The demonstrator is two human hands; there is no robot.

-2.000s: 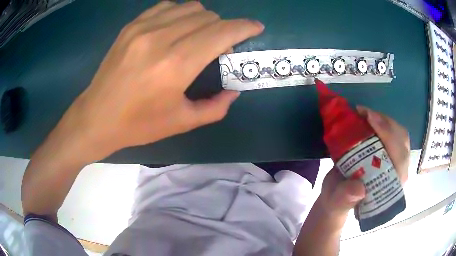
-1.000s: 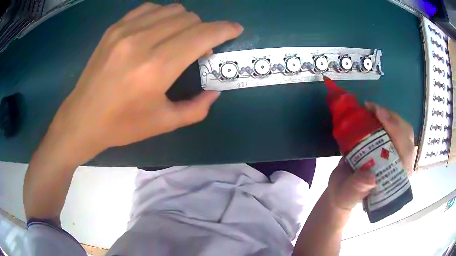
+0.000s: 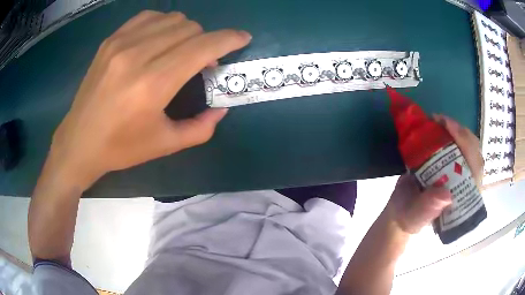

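A silvery-white metal strip [image 3: 311,75] with a row of round white discs lies across the dark green bench mat, its right end slightly higher. My left hand [image 3: 129,98] holds the strip's left end between thumb and fingers. My right hand [image 3: 429,199] holds a glue bottle [image 3: 452,181] with a red cone nozzle, a white label with a red diamond and a dark base. The nozzle tip points up-left at the strip's lower edge, just below and between the last two discs at the right. Whether it touches the strip cannot be told.
A white panel with rows of small dark parts [image 3: 496,103] stands at the right edge, with brown cardboard [image 3: 514,86] beside it. A black lump [image 3: 10,144] lies at the far left. Dark-edged stacked strips [image 3: 29,23] are at the upper left. The wearer's grey clothing is below the bench edge.
My left hand and the strip have moved left. My right hand and the bottle have moved slightly right and up, so the nozzle tip is now further along the strip towards its right end.
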